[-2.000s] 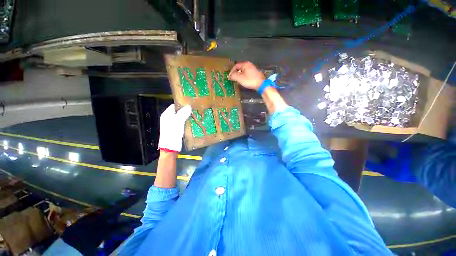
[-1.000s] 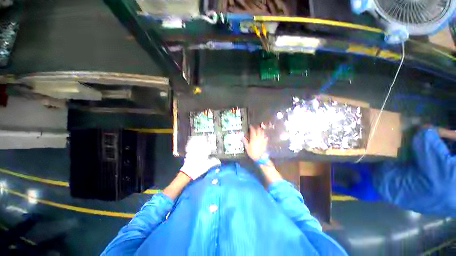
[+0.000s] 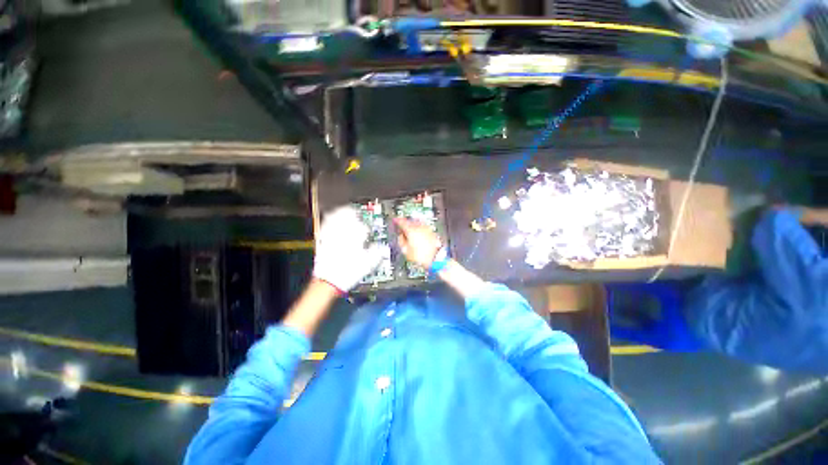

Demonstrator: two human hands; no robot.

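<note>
The dark board carrier (image 3: 442,211) lies flat on the bench in front of me, component side up, with pale green circuit boards (image 3: 417,204) in it. My left hand (image 3: 348,250), in a white glove with a red cuff edge, lies over the carrier's left part and covers some of the boards. My bare right hand (image 3: 418,243), with a blue wrist strap, is over the middle and right boards, fingers bent down. Whether either hand holds a small part is too blurred to tell. The pile of shiny silver metal parts (image 3: 586,218) lies to the right.
Cardboard (image 3: 699,222) lies under and beside the pile. A small brass-coloured object (image 3: 483,224) lies between carrier and pile. Green boards (image 3: 488,118) lie along the far side. A black cabinet (image 3: 182,300) and rail (image 3: 172,150) are at left, a fan (image 3: 740,11) beyond, a person's blue sleeve (image 3: 772,281) at right.
Since the first frame the carrier has been turned from its tan underside to component side up and laid on the bench. Since the second, my right hand has moved left over the boards.
</note>
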